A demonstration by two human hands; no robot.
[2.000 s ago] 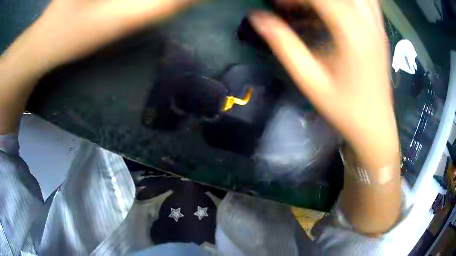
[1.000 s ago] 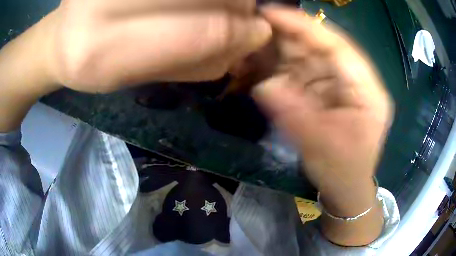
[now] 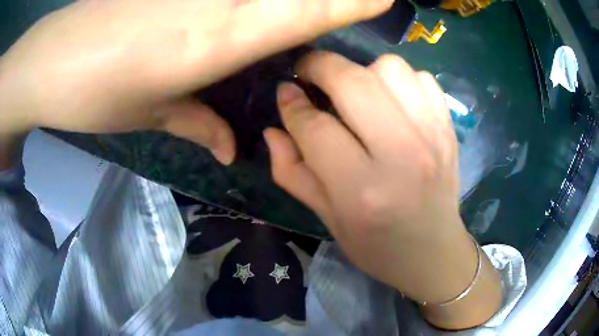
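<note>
A black block [image 3: 253, 98] lies on the dark green mat, mostly covered by both hands; its recess and lettering cannot be made out. My left hand [image 3: 157, 62] spans it, with the thumb on its near side and the fingers stretched over its far side. My right hand [image 3: 381, 151] is bent at the block's right edge, thumb and fingertips close together; whether they pinch anything is hidden. A display module [image 3: 391, 25] with a dark face and an orange flex tail [image 3: 427, 31] lies beyond my right hand, partly covered by my left fingers.
More orange tails [image 3: 467, 5] show at the top edge. Clear shiny film [image 3: 476, 147] lies right of my right hand. A thin dark tool, perhaps tweezers [image 3: 540, 72], and a white scrap [image 3: 564, 67] lie at the far right. A pale curved rail [image 3: 555, 262] bounds the right side.
My hands were raised and blurred together; now they are lower at the black block. My right hand has moved left and down, uncovering the film and the module with its orange tail.
</note>
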